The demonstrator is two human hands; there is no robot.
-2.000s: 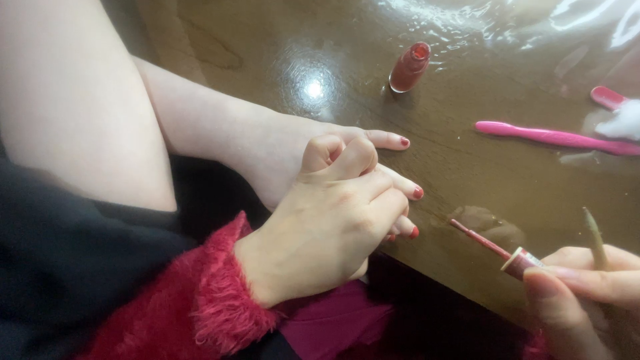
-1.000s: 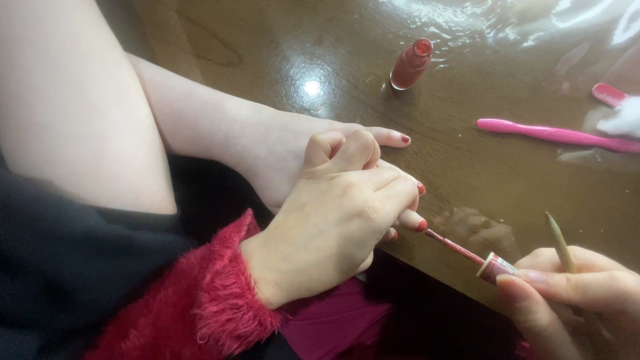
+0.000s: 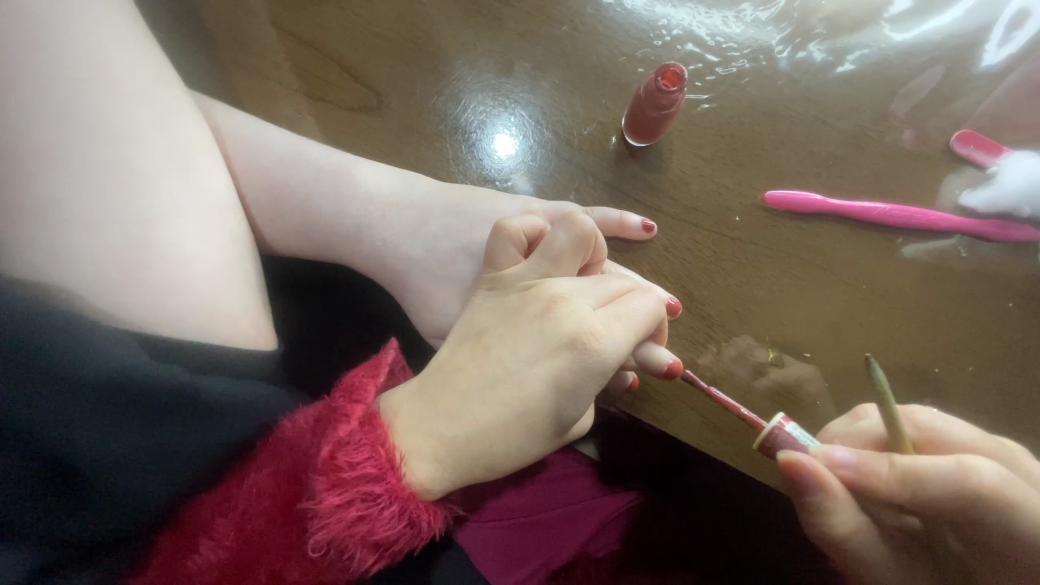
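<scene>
My left hand [image 3: 536,349], in a fuzzy red sleeve, is closed around the fingers of another person's hand [image 3: 390,211]. Red polish shows on several of that hand's nails; one fingertip [image 3: 658,361] sticks out below my knuckles. At the lower right, my right hand [image 3: 918,487] pinches the cap of a nail polish brush [image 3: 731,404], its bristle tip right at that fingertip's red nail. A thin pointed wooden stick [image 3: 888,406] is also held between my right fingers. The open bottle of red nail polish [image 3: 654,106] stands upright on the table, above the hands.
A pink plastic stick [image 3: 886,213] lies on the glossy wooden table [image 3: 569,49] at the right. Beyond it are a pink-red rounded tool end [image 3: 977,149] and white cotton [image 3: 1007,185]. The table edge runs diagonally below the hands.
My right hand has moved left with the brush, bringing its tip from apart on the table side to the fingertip's nail. My left hand keeps its hold.
</scene>
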